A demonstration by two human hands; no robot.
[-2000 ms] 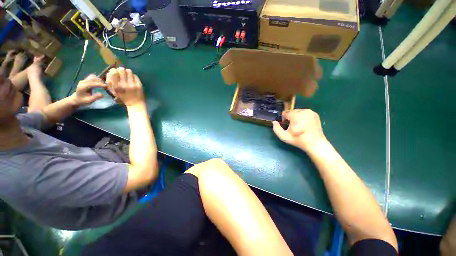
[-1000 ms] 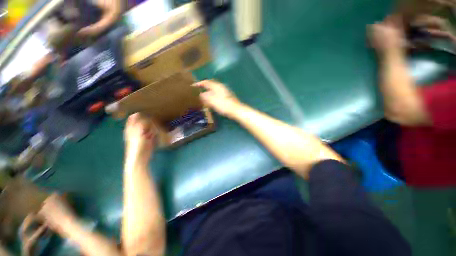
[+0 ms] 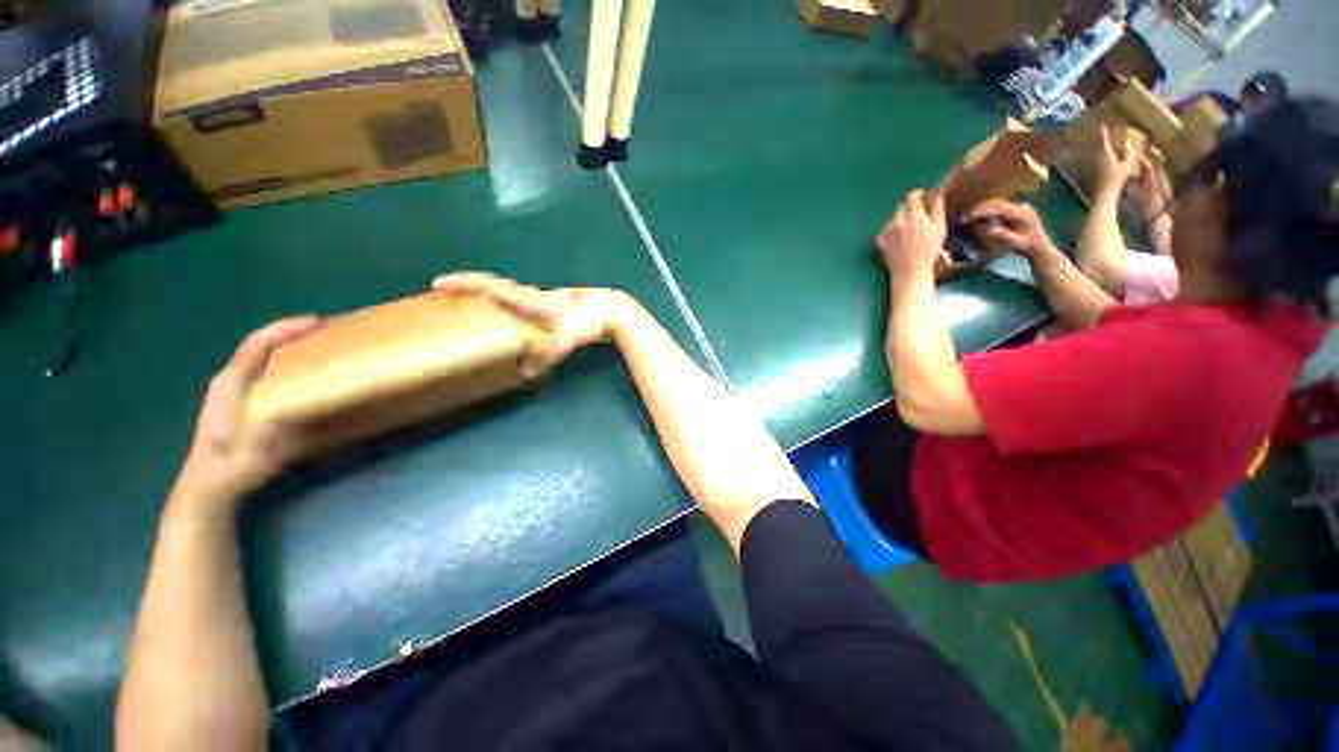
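Observation:
A plain brown mailer box (image 3: 397, 367) with its lid shut is held between my two hands over the green bench mat (image 3: 441, 536). It looks tilted and slightly blurred; its contents are hidden. My left hand (image 3: 250, 411) grips its left end. My right hand (image 3: 536, 316) grips its right end, with fingers along the far edge of the top. Whether the box touches the mat cannot be told.
A larger printed carton (image 3: 316, 103) stands at the back left, beside a black unit (image 3: 88, 191) with red terminals. Cream poles (image 3: 611, 74) stand on the bench behind. At right, a person in a red shirt (image 3: 1131, 426) handles an open box (image 3: 987, 184).
The box lid has gone from open to shut. Both hands now hold the box's ends. The view has swung right, showing more of the neighbour in red.

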